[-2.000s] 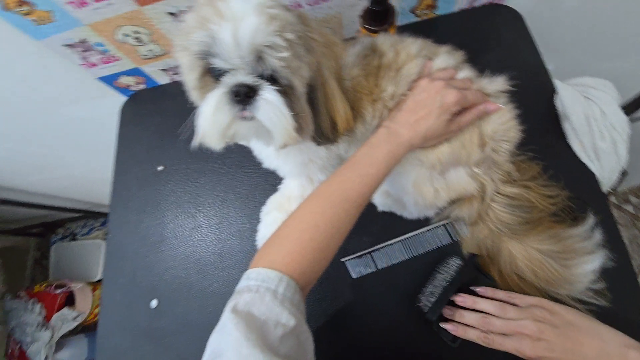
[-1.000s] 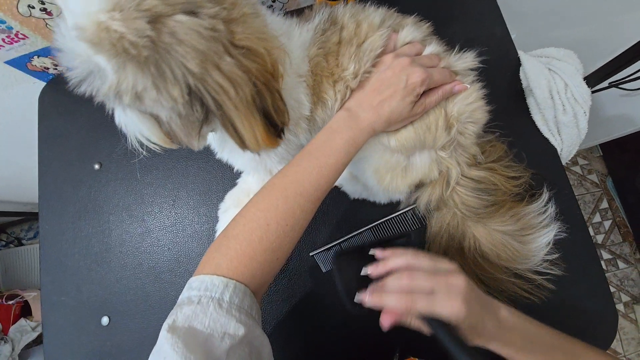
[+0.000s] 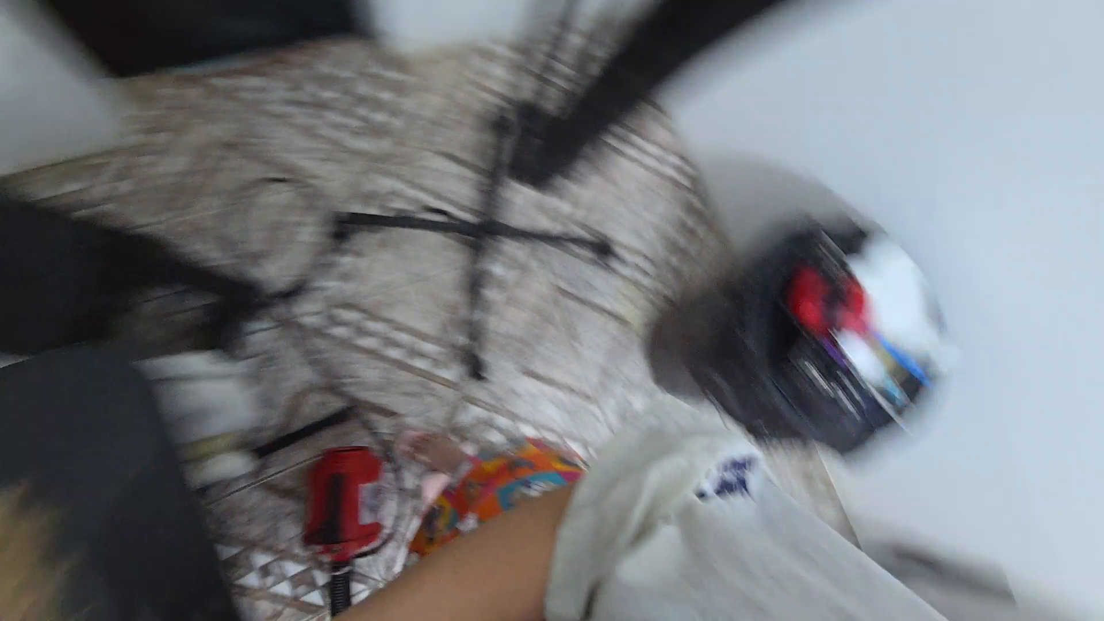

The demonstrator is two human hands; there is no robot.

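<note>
Neither of my hands shows; a bare forearm point(image 3: 483, 561) with a rolled white sleeve point(image 3: 655, 500) crosses the bottom, its hand cut off below the frame. It appears to be my right arm. At the far left is the dark grooming table point(image 3: 78, 448), with a blurred patch of tan fur point(image 3: 26, 561) at its lower edge. Left of the forearm, a red device point(image 3: 343, 500) with a black ribbed part point(image 3: 341, 589) is near the floor. The dog's head, the comb and the brush are out of view.
A black cross-shaped stand base point(image 3: 483, 228) rests on the patterned tile floor point(image 3: 552, 319). To the right, a dark round container point(image 3: 742, 354) holds red, white and blue items, beside a white wall point(image 3: 1018, 259). Colorful patterned fabric point(image 3: 509, 479) lies beyond the forearm.
The view has swung strongly from the tabletop to the floor. My left hand, earlier on the dog's back, and my right hand, earlier by the brush and comb, have left view.
</note>
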